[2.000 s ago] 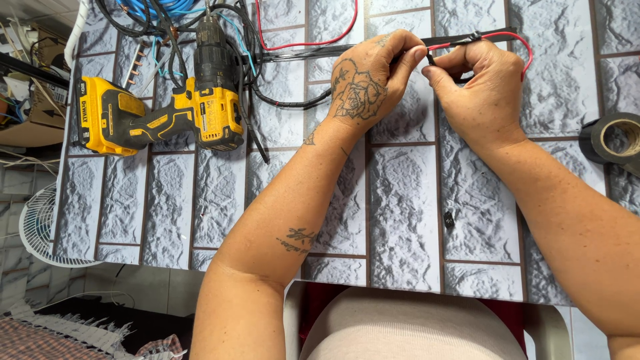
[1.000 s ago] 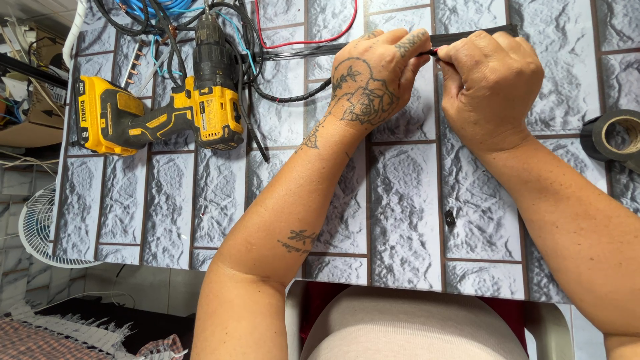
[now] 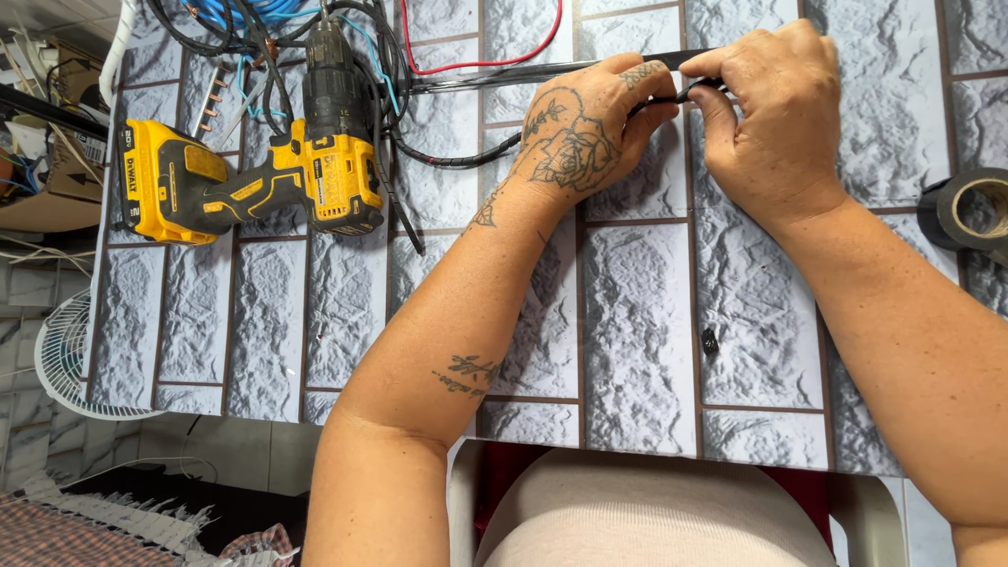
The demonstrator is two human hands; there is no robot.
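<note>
A thin black wrapped cable (image 3: 465, 162), with bits of red showing along it, runs from the left into my hands at the upper middle. My left hand (image 3: 591, 130) pinches it between thumb and fingers. Just to the right, my right hand (image 3: 776, 118) holds the same cable between thumb and forefinger, its end hidden under the fingers. Behind both hands lies a flat black strip (image 3: 504, 77), shiny like plastic or tape. A small black scrap (image 3: 709, 341) rests on the table below my right hand.
A yellow and black DeWalt cordless drill (image 3: 252, 181) lies at the left. Beyond it are tangled black cables (image 3: 268, 71), blue wire (image 3: 228, 12) and a copper-toothed strip (image 3: 211, 102). Red wire (image 3: 504, 63) loops at the top. A black tape roll (image 3: 969, 209) sits at the right edge.
The red wire seen at my right hand two seconds ago no longer shows there. My right hand has turned knuckles-up and shifted slightly, with black cable now visible between both hands.
</note>
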